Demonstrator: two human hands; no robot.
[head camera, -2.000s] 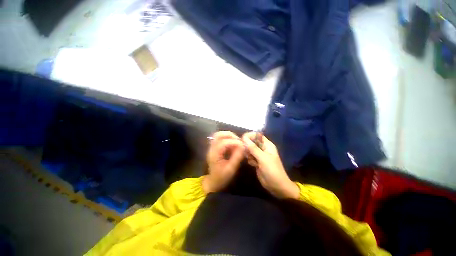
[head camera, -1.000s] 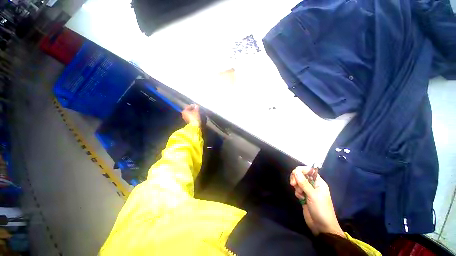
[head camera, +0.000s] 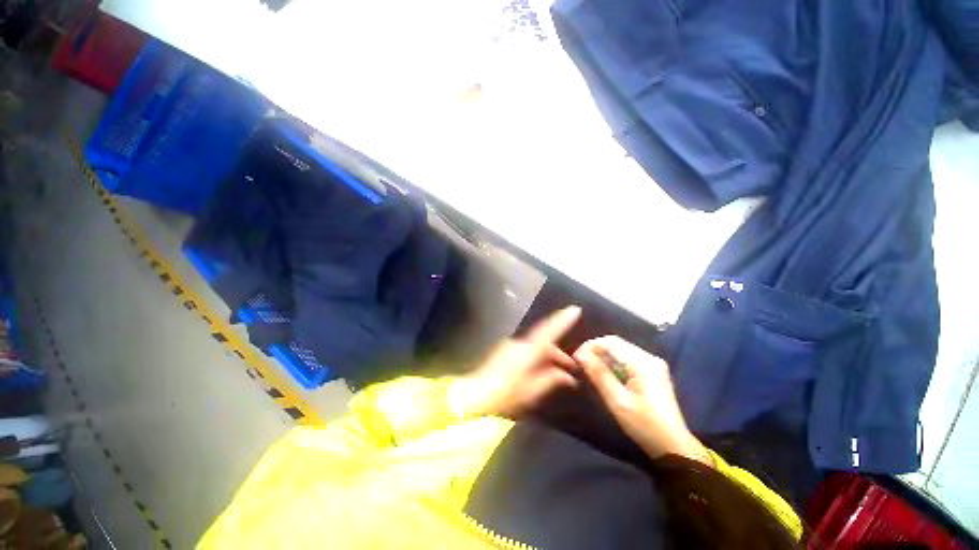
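The navy garment (head camera: 794, 247) lies on the white table (head camera: 515, 140) at the right, its near end hanging over the edge. Its folded band shows pale marks and a small dark button (head camera: 726, 304). My right hand (head camera: 644, 397) is just left of the hanging cloth, curled round a small dark and greenish tool, likely thread snips (head camera: 617, 370). My left hand (head camera: 526, 371) is blurred, index finger extended, its fingertips close to the right hand's. Any needle or thread between them cannot be made out. Neither hand touches the garment.
Below the table at left stand a blue bin (head camera: 183, 129) and another with dark garments (head camera: 333, 258) over it. A red crate (head camera: 880, 516) is at the lower right. Small dark discs (head camera: 519, 19) lie on the table at the top. Yellow-black tape (head camera: 204, 312) marks the floor.
My left hand swung out to the table edge at left, then came back beside my right hand. The view has turned left since the first frame. My right hand still holds the tool.
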